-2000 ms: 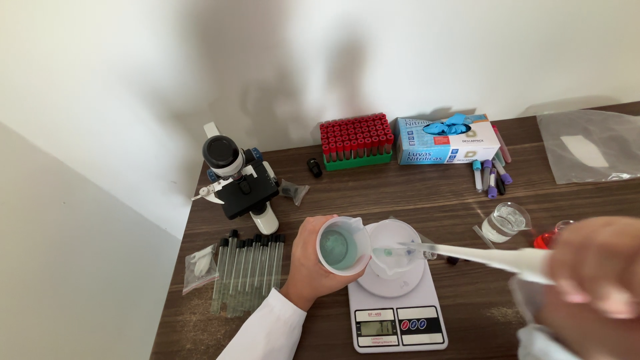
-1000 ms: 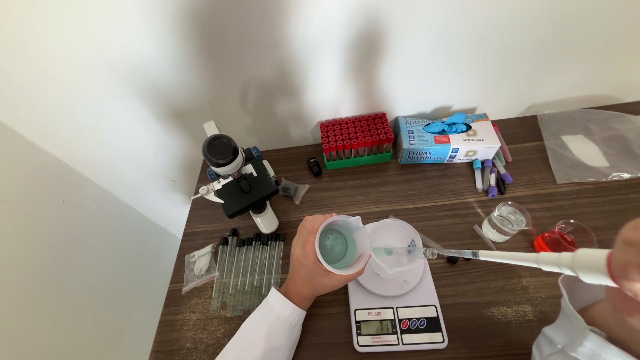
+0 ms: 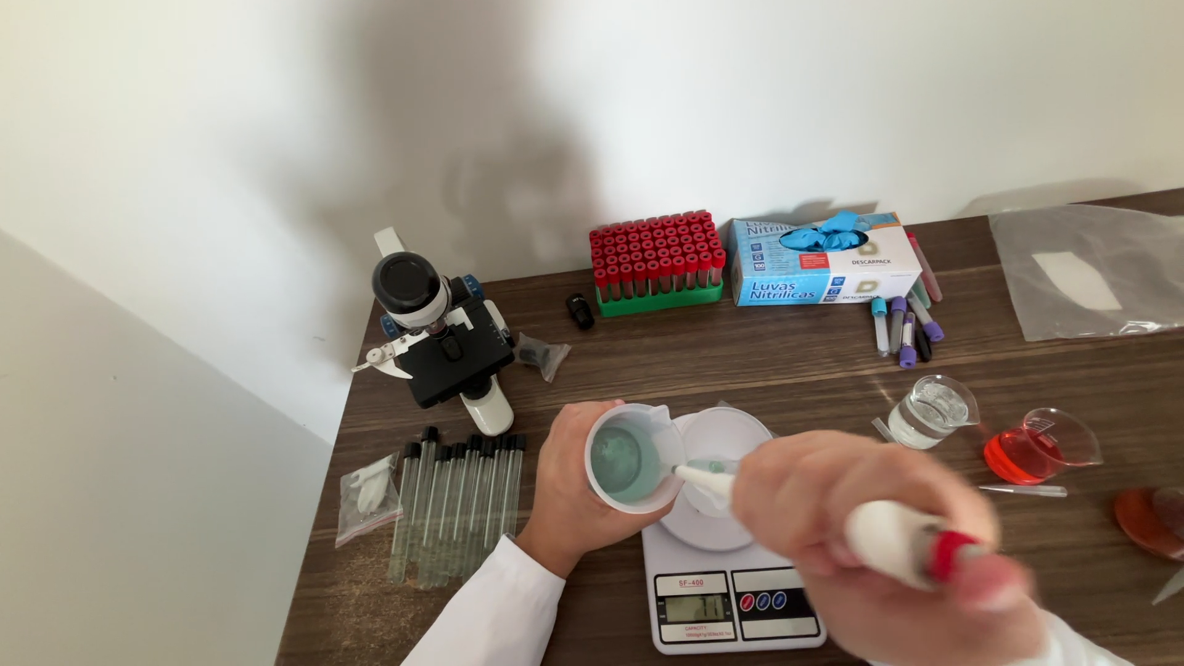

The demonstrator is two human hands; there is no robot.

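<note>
My left hand (image 3: pixel 573 481) is wrapped around a white plastic beaker (image 3: pixel 634 458), tilted, with blue-green liquid inside. My right hand (image 3: pixel 879 527) grips a white micropipette (image 3: pixel 893 544) with a red plunger top, the thumb on or near it. The pipette's lower end lies by the beaker's right rim; exactly where its tip ends is hard to tell. Behind and below both hands sits a white digital kitchen scale (image 3: pixel 694 564), its display lit. On its round plate rests a small clear dish (image 3: pixel 708 490) with greenish contents, partly hidden by the pipette and right hand.
A microscope (image 3: pixel 453 351) and capped glass tubes (image 3: pixel 453 509) are at left. A rack of red-capped tubes (image 3: pixel 657 264) and a nitrile glove box (image 3: pixel 823 264) stand along the wall. At right are a beaker of clear liquid (image 3: pixel 930 416) and one of red liquid (image 3: pixel 1031 451).
My right hand has come left from the right edge, bringing the pipette to the white beaker; a second ago the pipette end was over the scale. My left hand still holds the beaker.
</note>
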